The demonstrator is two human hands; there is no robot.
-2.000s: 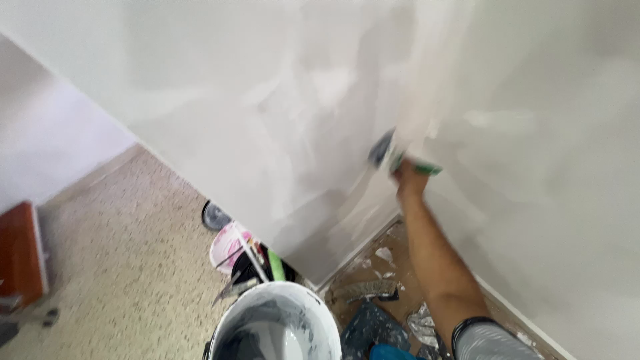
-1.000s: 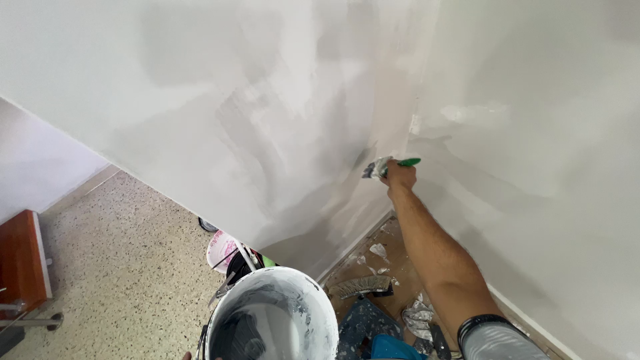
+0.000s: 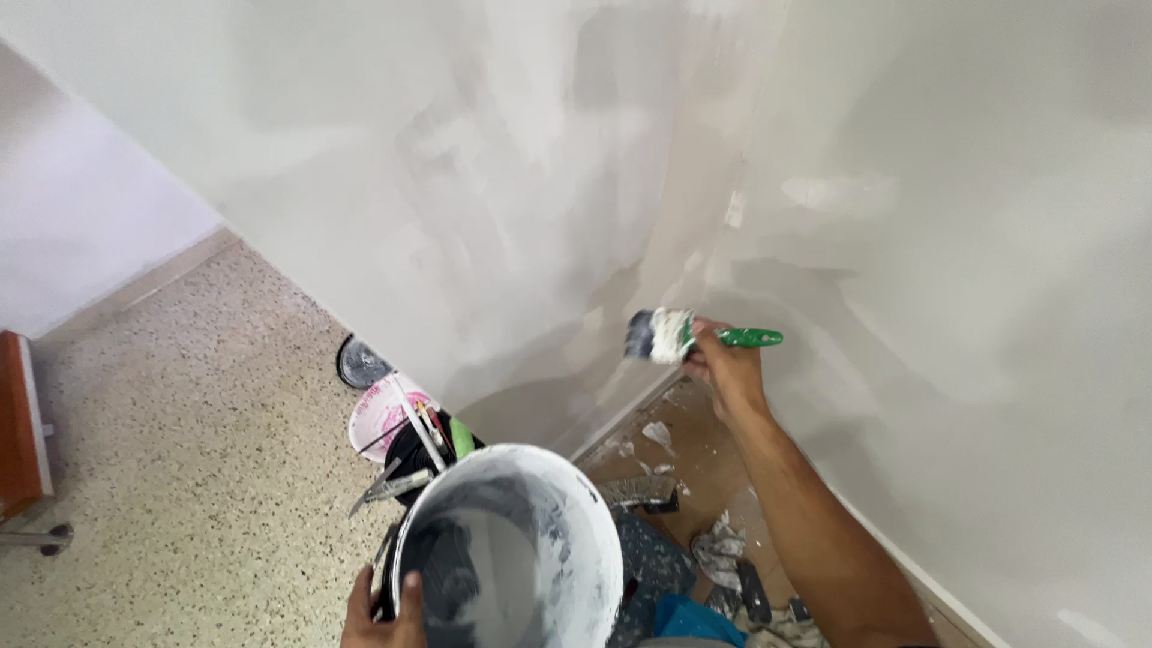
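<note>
My right hand (image 3: 724, 360) is closed around a paintbrush (image 3: 670, 336) with a green handle, its dark bristles pointing left and pale paint caked on its ferrule. The brush is in front of the wall corner, low down; whether the bristles touch the wall cannot be told. At the bottom, my left hand (image 3: 387, 612) grips the left side of a white bucket (image 3: 594, 531), at its rim and dark handle. Grey liquid lies inside the bucket, and its inner wall is smeared grey and white. Damp-looking darker patches mark the wall (image 3: 540, 378) left of the corner.
Behind the bucket are a pink-stained white tub (image 3: 364, 427), a black container (image 3: 414, 450) holding tools, and a round dark lid (image 3: 362, 362). A wide brush (image 3: 637, 491), scrapers (image 3: 753, 592) and a blue cloth (image 3: 693, 621) lie on the brown floor covering (image 3: 711, 450). Orange-brown furniture (image 3: 20, 423) stands far left.
My left hand has come fully into view at the bucket; one second ago only a fingertip showed. The paintbrush, lifted near the corner before, now lies level with its bristles pointing left.
</note>
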